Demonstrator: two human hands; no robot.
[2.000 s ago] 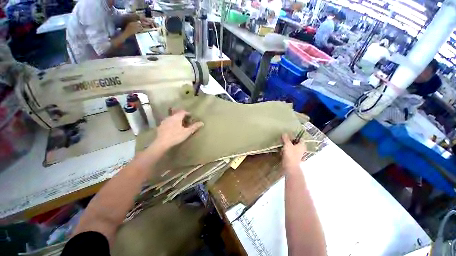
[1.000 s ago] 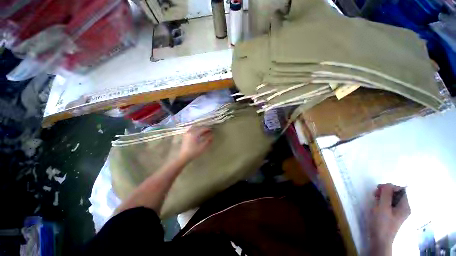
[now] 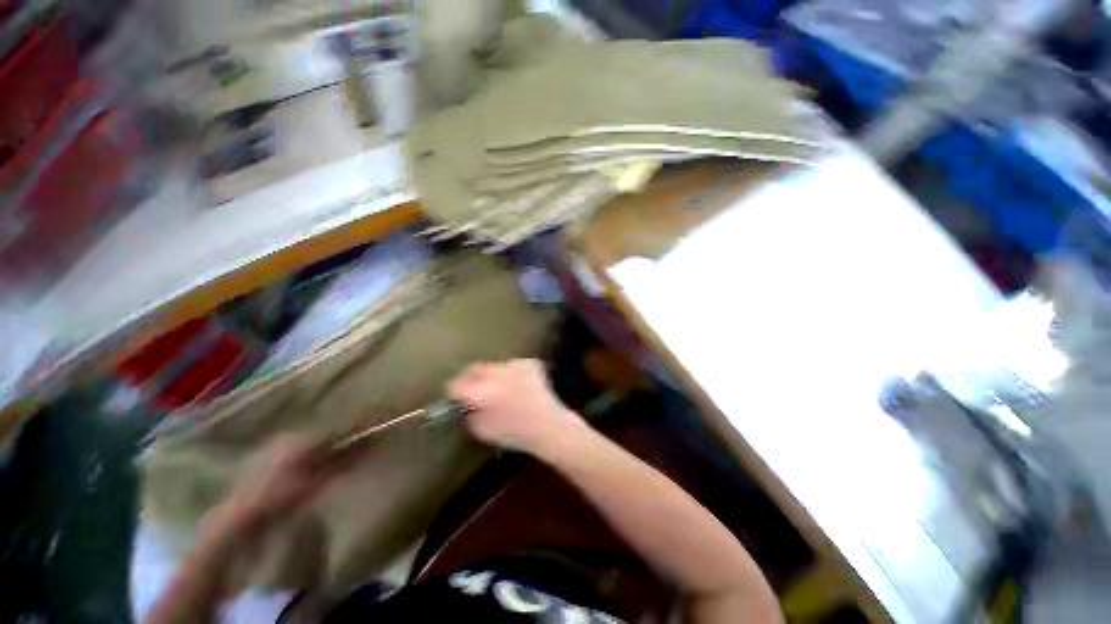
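Observation:
A pile of khaki garment panels [image 3: 451,317] hangs low beside my lap, below the table. My right hand [image 3: 506,402] is over the pile, fingers closed on the edge of a khaki panel. A straight pale edge runs from these fingers towards my left hand [image 3: 262,488], which is over the pile's left part. My left hand is strongly blurred and its grip cannot be told. Any thread snips in my right palm are hidden. A second stack of khaki panels [image 3: 634,92], with pale layered edges, lies on the table ahead.
Brown cardboard [image 3: 664,213] lies under the stack's near edge. The white machine table [image 3: 780,329] is at right, its edge running down towards my lap. A blurred machine part [image 3: 962,451] stands at lower right. Another sewing machine's table [image 3: 280,201] is at left, with red items below.
My right hand has moved left from the white table to the low pile and closed on a panel edge. My left hand has moved down and left along the pile. The view has shifted.

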